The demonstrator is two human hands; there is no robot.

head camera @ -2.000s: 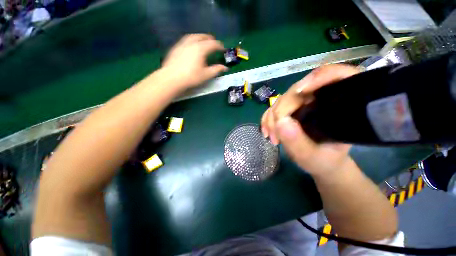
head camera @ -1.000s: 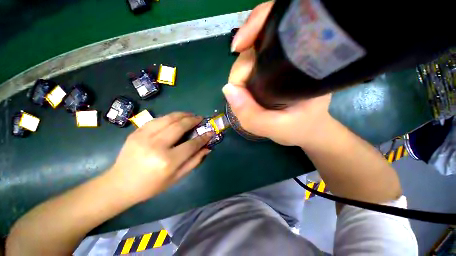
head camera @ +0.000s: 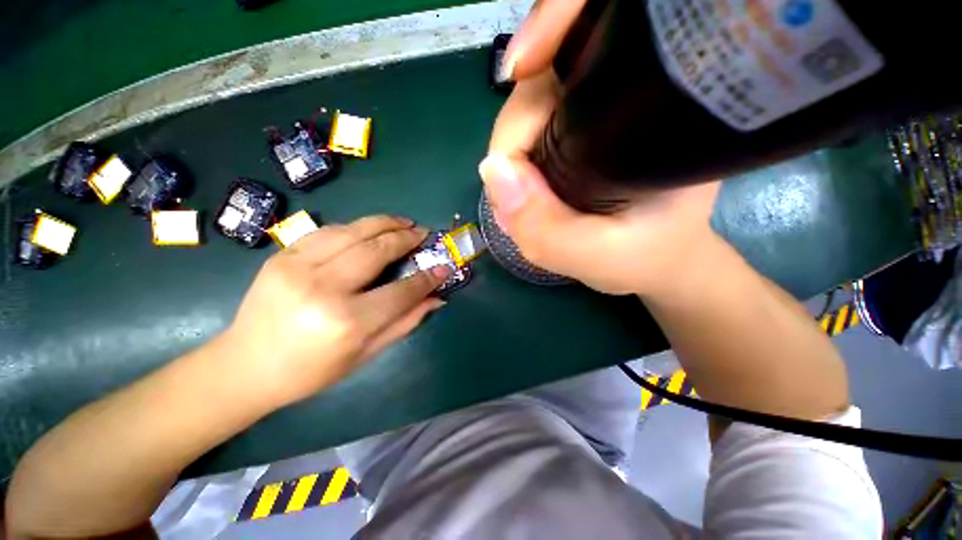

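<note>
My left hand holds a small black device housing with an exposed board down on the green bench. Its yellow-edged battery points toward the screw tray. My right hand is closed around a large black electric screwdriver with a white label. The screwdriver's tip is hidden behind my right hand. The round grey dimpled screw tray lies partly hidden under my right hand, just right of the held housing.
Several housings with white, yellow-edged batteries lie at the left of the bench. Another dark housing is by my right fingers. A pale rail borders the conveyor. A black cord crosses my right forearm. Stacked parts stand far right.
From two seconds ago, my left hand has come back from the conveyor and now holds a housing on the bench beside the tray. Since one second ago, the hands have barely moved; the view has shifted slightly.
</note>
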